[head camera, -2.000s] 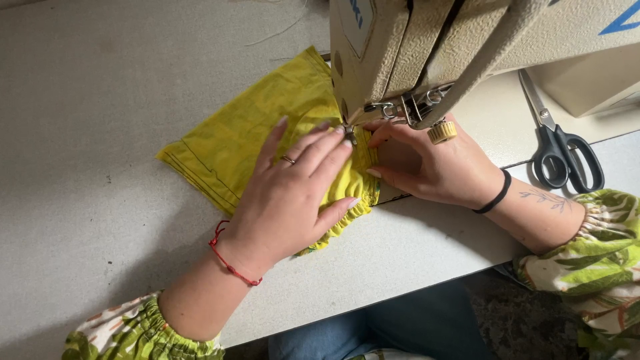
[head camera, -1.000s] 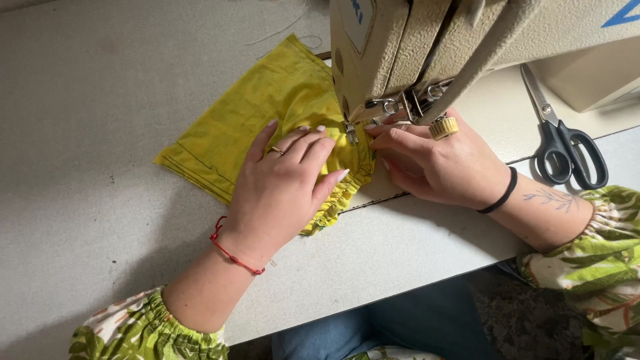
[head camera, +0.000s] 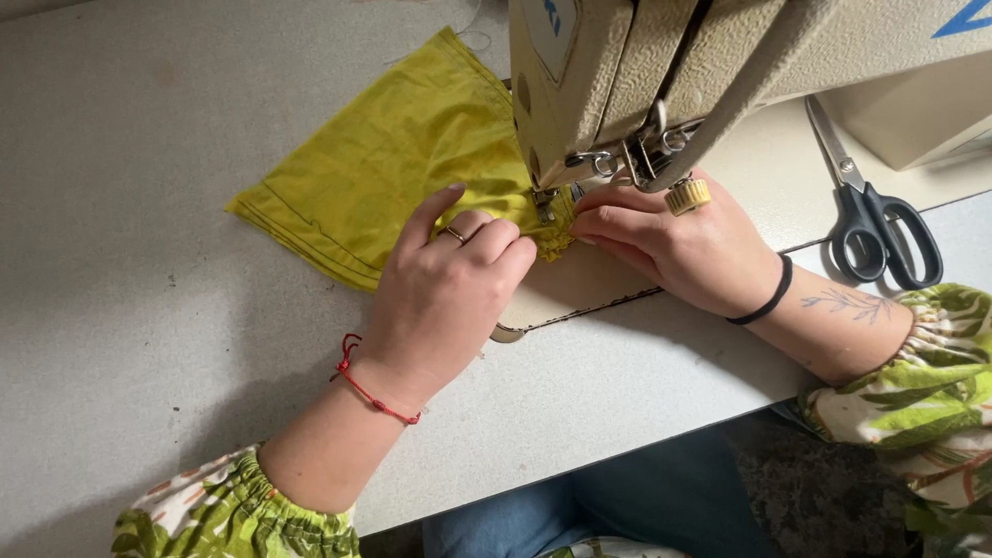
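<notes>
Yellow fabric (head camera: 403, 132) lies spread on the table, its gathered edge under the presser foot (head camera: 545, 208) of a sewing machine (head camera: 604, 85). My left hand (head camera: 457, 287) has its fingers curled on the fabric just left of the foot, the index finger raised apart; its fingertips seem to pinch the gathered edge. To the right of the foot, my right hand (head camera: 666, 240) pinches the end of the gathered edge between thumb and fingers. Part of that hand is hidden behind the machine's thread guides and yellowish tension knob (head camera: 687, 197).
Black-handled scissors (head camera: 872, 217) lie on the right, beside my right wrist, blades pointing away. The machine's head and arm stand over the far side of the work. Loose threads (head camera: 473, 35) lie beyond the fabric. The table's front edge (head camera: 573, 467) runs above my lap.
The gathered edge, earlier hanging toward me below the foot, is now drawn up close to it. My left hand has gone from lying flat with fingers extended to curled at the edge.
</notes>
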